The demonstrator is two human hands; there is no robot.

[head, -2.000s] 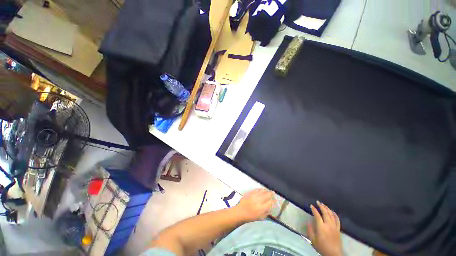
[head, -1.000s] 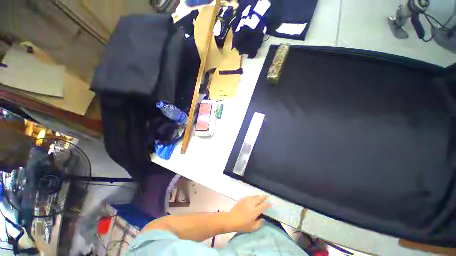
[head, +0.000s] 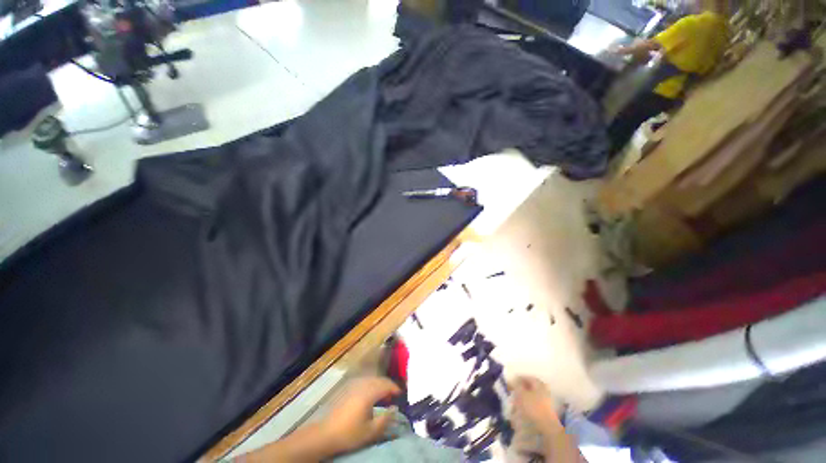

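Black fabric (head: 362,208) covers the table at left and centre, flat at lower left and bunched into folds towards the back. Shears (head: 441,193) with silver blades and dark red handles lie on the fabric near its right corner, beside a pale sheet (head: 498,181). My left hand (head: 362,411) is at the bottom, just off the near table edge, with fingers apart and nothing seen in it. My right hand (head: 533,402) is blurred, away from the table over the floor; its fingers are unclear.
An orange-brown strip (head: 349,339) runs along the near table edge. A cutting machine (head: 172,124) stands at far left, with a smaller metal device (head: 62,149) beside it. Dark scraps (head: 471,348) litter the floor. Cardboard (head: 706,163) and fabric rolls (head: 679,362) are at right; a person in yellow (head: 693,43) is behind.
The view has swung right, from the ruler end of the fabric to the bunched end with the shears. My right hand is back in view, away from the table.
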